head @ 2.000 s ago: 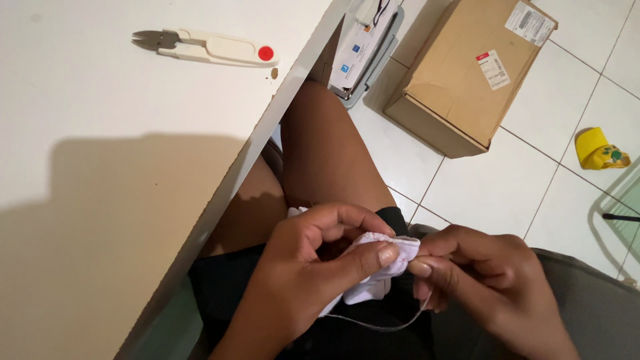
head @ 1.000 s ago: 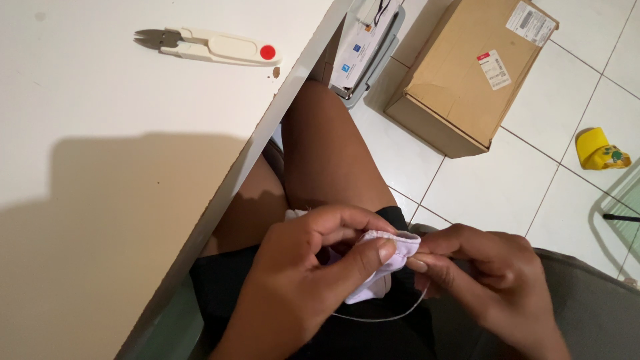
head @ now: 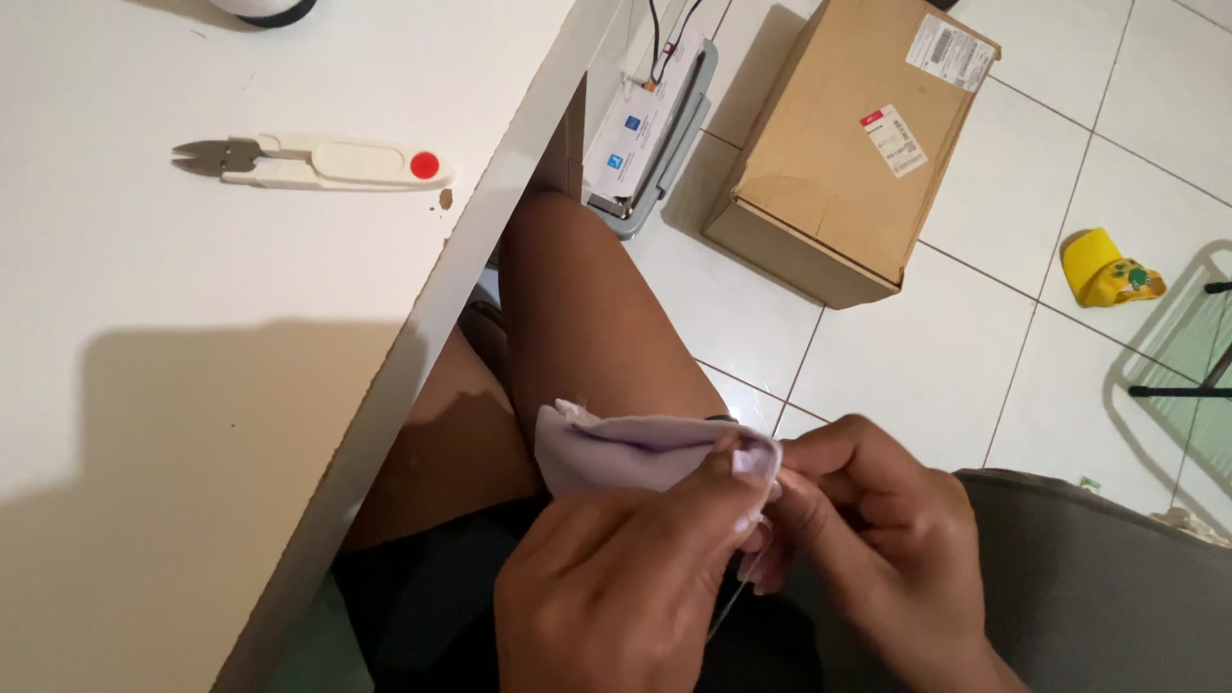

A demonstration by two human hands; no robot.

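Over my lap, my left hand (head: pixel 635 568) pinches a small piece of pale lilac fabric (head: pixel 616 457) between thumb and fingers. The fabric is folded, with a raised edge curving toward the right and a frayed corner at its upper left. My right hand (head: pixel 876 539) touches the fabric's right edge with its thumb and index fingertips together. A thin thread (head: pixel 729 608) hangs below those fingertips, between the hands. Whether a needle is between the right fingertips cannot be seen. White-handled thread snips (head: pixel 318 162) with a red dot lie on the white table, away from both hands.
The white table's edge (head: pixel 452 260) runs diagonally left of my legs. On the tiled floor are a cardboard box (head: pixel 837 144), a grey-framed case with cables (head: pixel 645 135) and a yellow cap (head: pixel 1107 269). A metal-framed chair or rack (head: pixel 1145 385) stands at the far right.
My left hand has shifted its hold, and more of the lilac fabric shows, spread out to the left. The wide loop of thread has become a short, straighter length between my hands.
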